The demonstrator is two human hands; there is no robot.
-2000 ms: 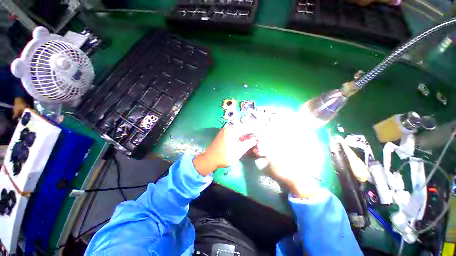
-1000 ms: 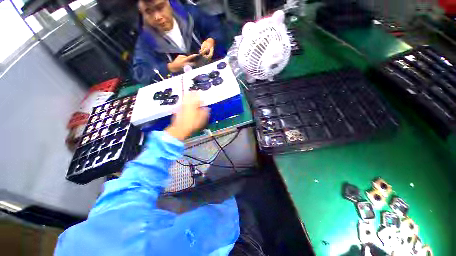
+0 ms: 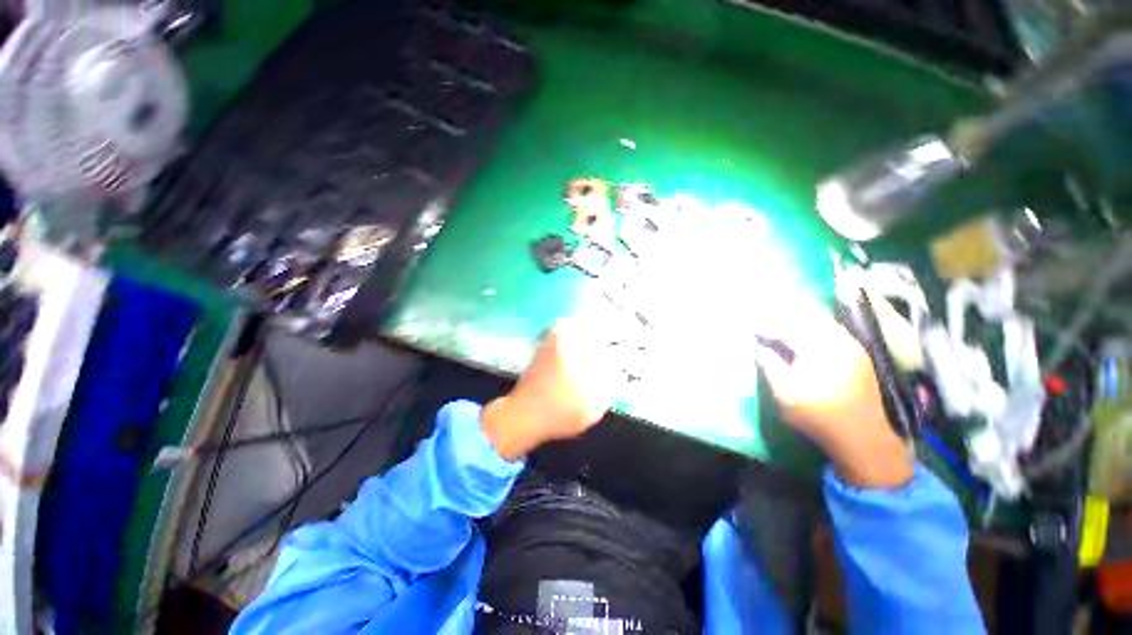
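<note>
Small square modules lie in a cluster on the green mat; the ones under the lamp are lost in glare. A black part lies at the cluster's left edge. My left hand is at the near side of the cluster, its fingers washed out by glare, so what it holds is hidden. My right hand is to the right of the glare, with a small dark thing at its fingertips that I cannot make out.
The gooseneck lamp shines from the right. A large black tray lies at left, with a white fan beyond it. A white box over a blue bin stands at far left. White tangled pieces lie at right.
The view has swung back from the white box to the mat. My left hand has moved from the box to the cluster. My right hand is in view again, farther right than two seconds ago.
</note>
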